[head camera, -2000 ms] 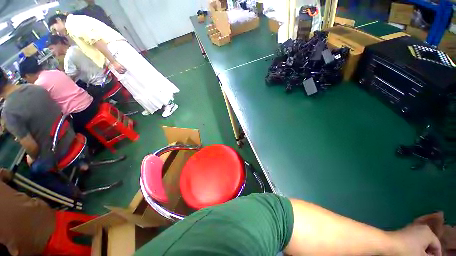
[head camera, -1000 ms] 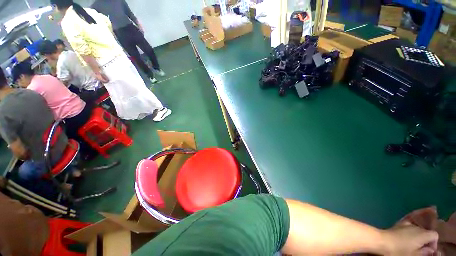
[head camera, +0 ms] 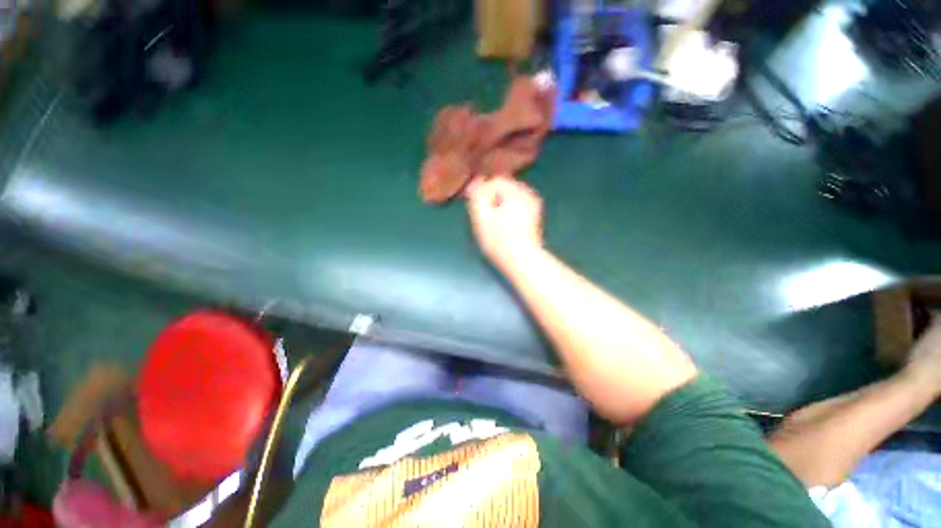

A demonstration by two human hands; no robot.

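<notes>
The view is blurred. My right hand [head camera: 506,217] is closed on the near edge of a crumpled reddish-brown cloth [head camera: 454,160], which lies on the green bench mat [head camera: 310,155]. The cloth spreads beyond the fingers, up to a blue bin [head camera: 604,122]. My right arm reaches in from the lower right. My left hand is not in view.
A red round seat [head camera: 206,392] stands below the bench edge at left. Dark cables [head camera: 867,165] and a brown carton [head camera: 506,26] are at the back. At the right edge another person's forearm [head camera: 856,423] reaches toward a small open box [head camera: 896,325].
The view has swung from the left side of the room to the bench in front. The blue bin, my torso and another person's arm have come into view. My right hand still holds the cloth.
</notes>
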